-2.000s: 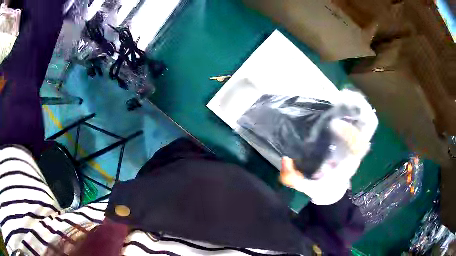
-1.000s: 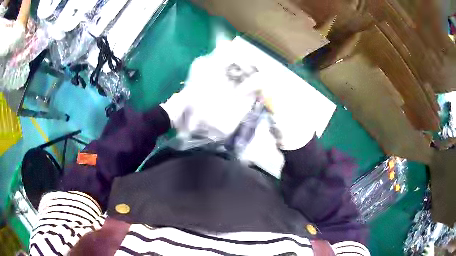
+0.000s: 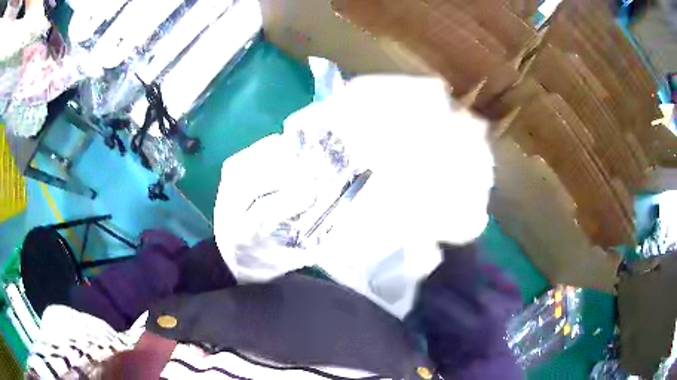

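Both hands are in white gloves, blurred and glaring, in front of my body. My left hand (image 3: 249, 215) is at the left of a white mass and my right hand (image 3: 460, 193) at its right. Between them is a crinkled clear bag (image 3: 326, 148). A narrow dark strip (image 3: 352, 191) shows there. A flat white insert seems to lie among them, but its edges merge with the gloves. Glare hides the fingers, so their grip cannot be told.
Brown cartons (image 3: 505, 82) with open flaps stand at the upper right. Long white units (image 3: 185, 67) with black cords (image 3: 156, 119) lie upper left. A bagged pack with orange ends (image 3: 545, 323) lies lower right on the green table (image 3: 260, 89). A black stool (image 3: 48, 263) stands left.
My left hand has come in from the left to join the right at the bag. The dark part, wide before, now shows only as a narrow strip. The view has shifted.
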